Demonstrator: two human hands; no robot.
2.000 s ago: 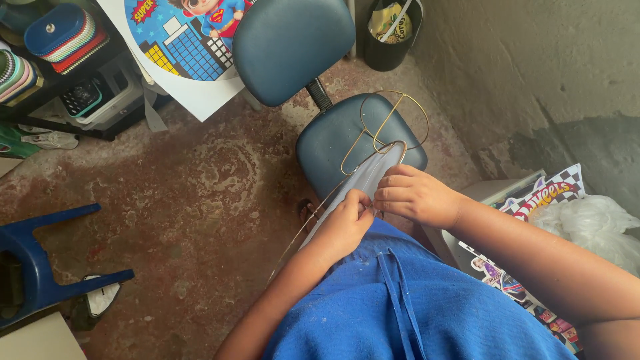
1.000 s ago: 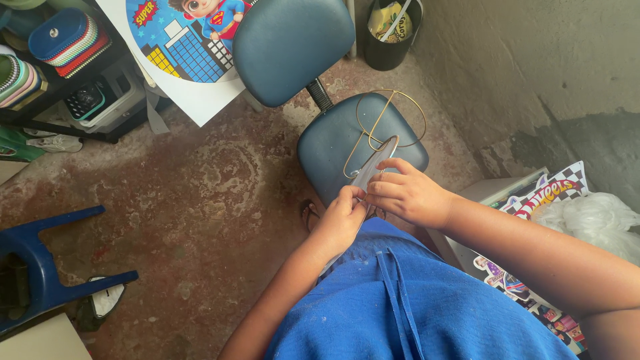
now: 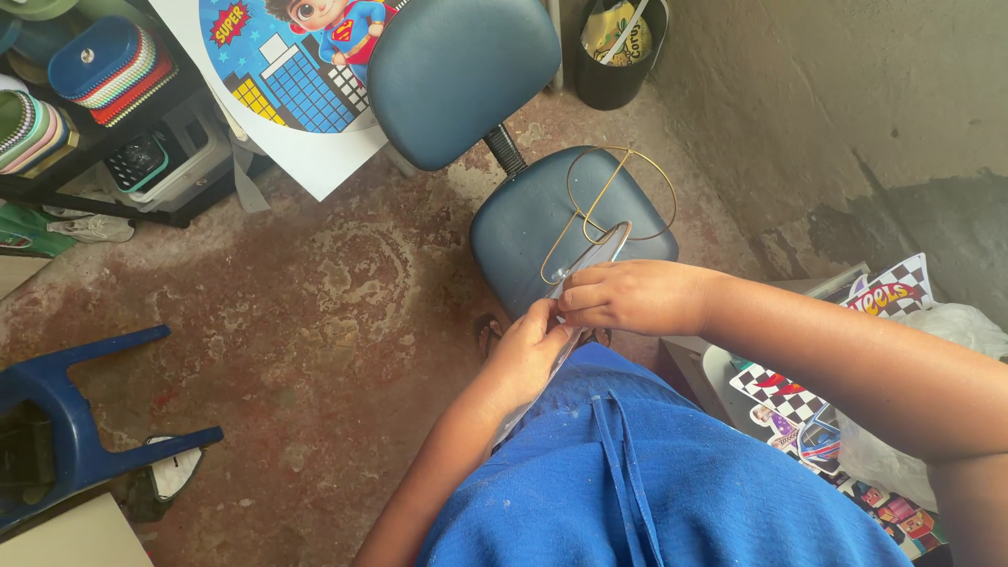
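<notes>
Both my hands grip a thin, light-coloured panel with a curved metallic-looking rim, seen nearly edge-on above my lap; its material is unclear. My left hand pinches its edge from the lower left. Just above and to the right, my right hand has its fingers curled over the same edge, close to the left fingertips. Part of the panel is hidden behind my hands and forearm. Beyond it, a gold wire frame of joined rings lies on the blue seat of an office chair.
The chair's backrest stands beside a printed superhero sheet. A black bin is near the wall. Shelves with trays stand at upper left, a blue plastic stool at lower left. Printed cutouts and plastic bags lie at right.
The panel looked wider and extended farther to the lower left two seconds ago; it is now seen more edge-on. Both hands have stayed on it, with the left hand slightly lower than one second ago.
</notes>
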